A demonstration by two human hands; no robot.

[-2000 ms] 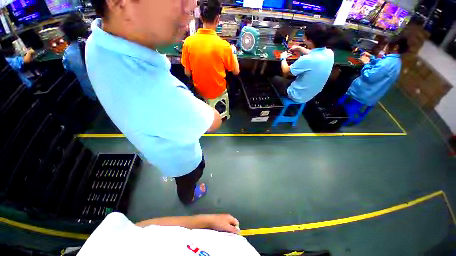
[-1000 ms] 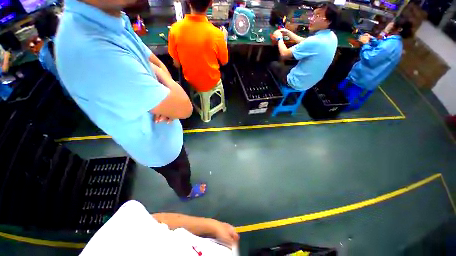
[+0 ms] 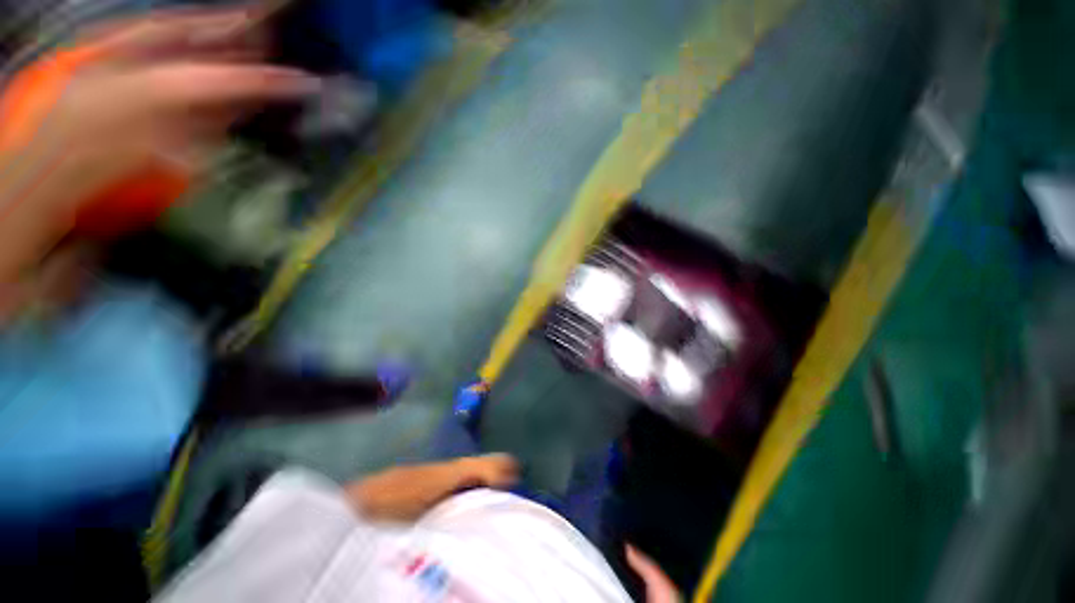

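Note:
The frame is strongly blurred. My left hand [image 3: 486, 474] is at the lower middle, at the end of my bare forearm; its fingers are too blurred to read and no held thing shows. My right hand [image 3: 651, 575] shows only in small part at the bottom edge; what it does is hidden. A black crate with a maroon inner tray [image 3: 738, 403] stands beyond my hands, right of centre. Bright white pieces [image 3: 631, 351] lie in the tray, with a dark piece between them. Neither hand visibly touches the crate.
A person's blurred hand [image 3: 177, 100] reaches in at the upper left, above a light-blue shirt [image 3: 94, 389]. Yellow lines [image 3: 566, 236] cross the green floor. A green bench top with yellow edging [image 3: 802, 389] runs along the right.
The view has swung right and tilted. The crate with the maroon tray and the green bench now show. The person in light blue has shifted to the left edge. Part of my right hand has appeared.

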